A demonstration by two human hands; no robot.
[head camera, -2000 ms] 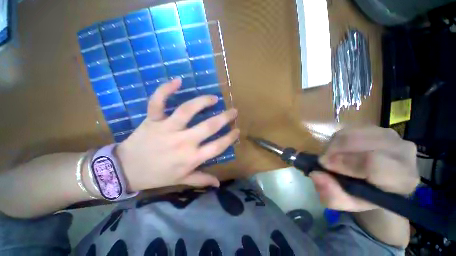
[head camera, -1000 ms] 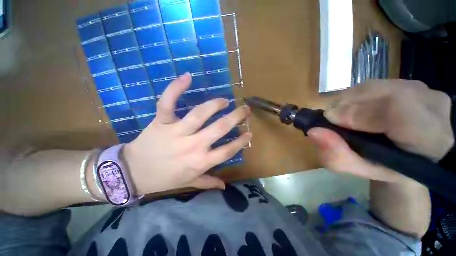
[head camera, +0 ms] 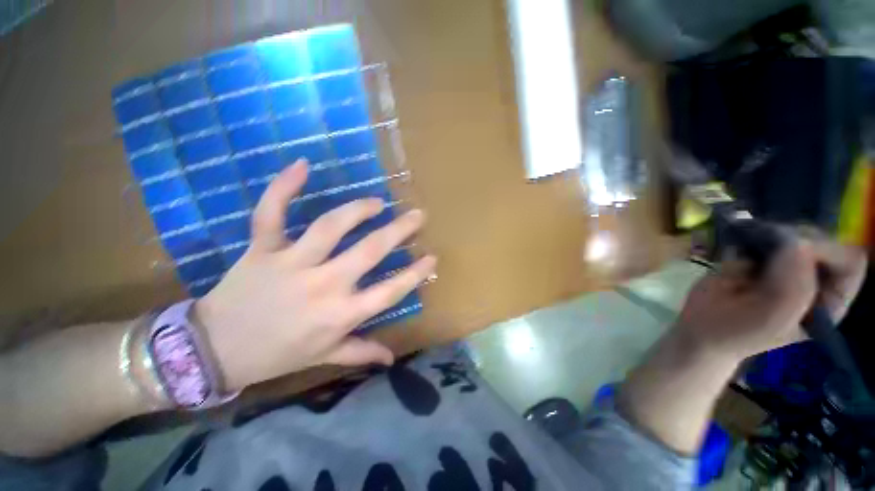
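Observation:
The blue cell panel (head camera: 230, 125) lies on the brown tabletop, with fine wires sticking out past its right edge and a thin silver bus ribbon (head camera: 398, 144) across them. My left hand (head camera: 307, 278) lies with spread fingers on the panel's lower right part and covers some cells. My right hand (head camera: 768, 297) is blurred at the right, past the table's edge, closed around the black soldering iron (head camera: 753, 235). The iron's tip points up and left, near the yellow label of a black box.
A white strip stack (head camera: 547, 86) and a bundle of silver ribbon pieces (head camera: 612, 144) lie right of the panel. The black box (head camera: 758, 125) and a grey rounded object (head camera: 676, 24) are at the upper right. The floor (head camera: 537, 336) shows below the table edge.
My right hand has moved the soldering iron from the panel's right edge away to the right, towards the black box. My left hand stays on the panel. The view has shifted.

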